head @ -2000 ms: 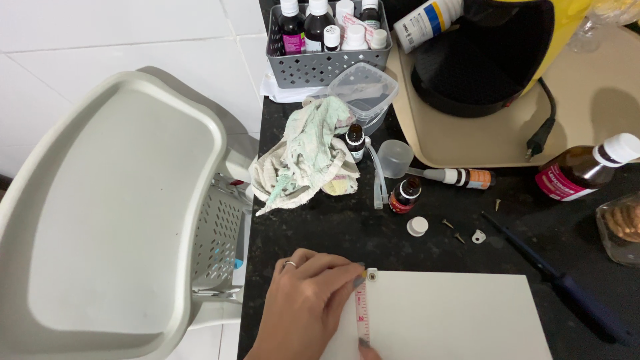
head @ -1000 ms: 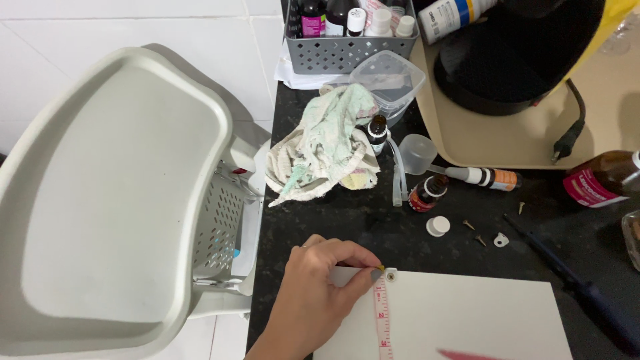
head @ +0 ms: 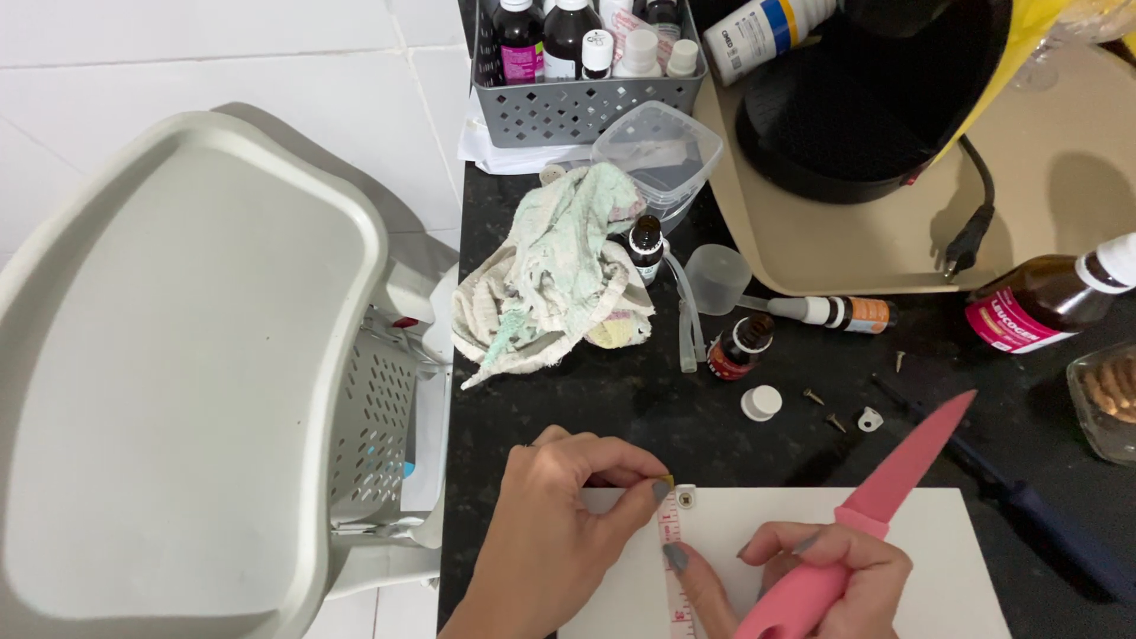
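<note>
My left hand point(head: 577, 524) pinches the end of a measuring tape point(head: 674, 568) at the far edge of a white board point(head: 923, 559). Just right of that end, a small white bracket point(head: 685, 497) is fixed to the board with a screw. My right hand point(head: 825, 577) is closed around the handle of a pink knife point(head: 905, 470), its blade pointing up and to the right. The right thumb presses the tape onto the board. Beyond the board lie several loose screws point(head: 813, 397) and another white bracket point(head: 870, 419).
A blue screwdriver point(head: 1038, 524) lies at the right. Farther back are a white cap point(head: 761, 403), small brown bottles point(head: 740, 347), a crumpled cloth point(head: 568, 275), a clear container point(head: 657, 151), a gray basket point(head: 568, 115) and a beige tray point(head: 825, 275). A high chair tray point(head: 186, 382) stands left.
My right hand has come in over the board with the pink knife, of which only a blurred part showed a second ago. My left hand stays at the tape's end.
</note>
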